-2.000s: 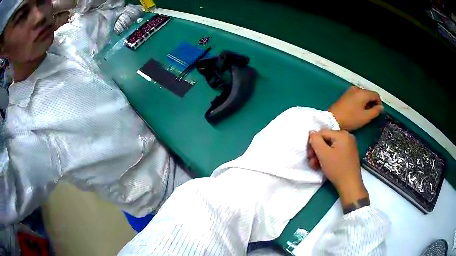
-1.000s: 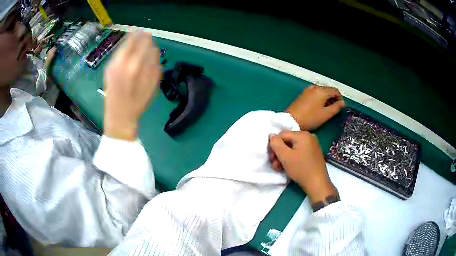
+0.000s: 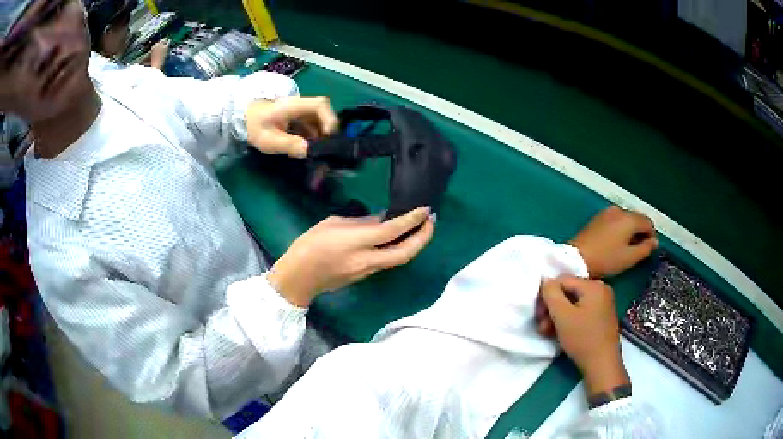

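Note:
My left hand [image 3: 615,243] rests at the bench's far edge, fingers curled, with nothing visible in it. My right hand [image 3: 585,328], with a dark band at the wrist, lies curled against my left sleeve [image 3: 498,296]; its fingertips are partly hidden and no object shows in it. Just right of both hands is a dark rectangular tray [image 3: 629,325] heaped with silvery metal pieces. It sits partly on the white mat [image 3: 637,410].
At the left, a person in a white striped smock [image 3: 163,231] faces this way and holds a curved black strapped item [image 3: 422,159] over the green bench [image 3: 494,193]. A yellow post [image 3: 260,21] stands at the back. A dark green surface lies beyond the bench's pale edge.
The neighbour's hands have taken hold of the black curved item, which lay on the bench before, and lifted it. The view has shifted. My two hands keep the same curled pose.

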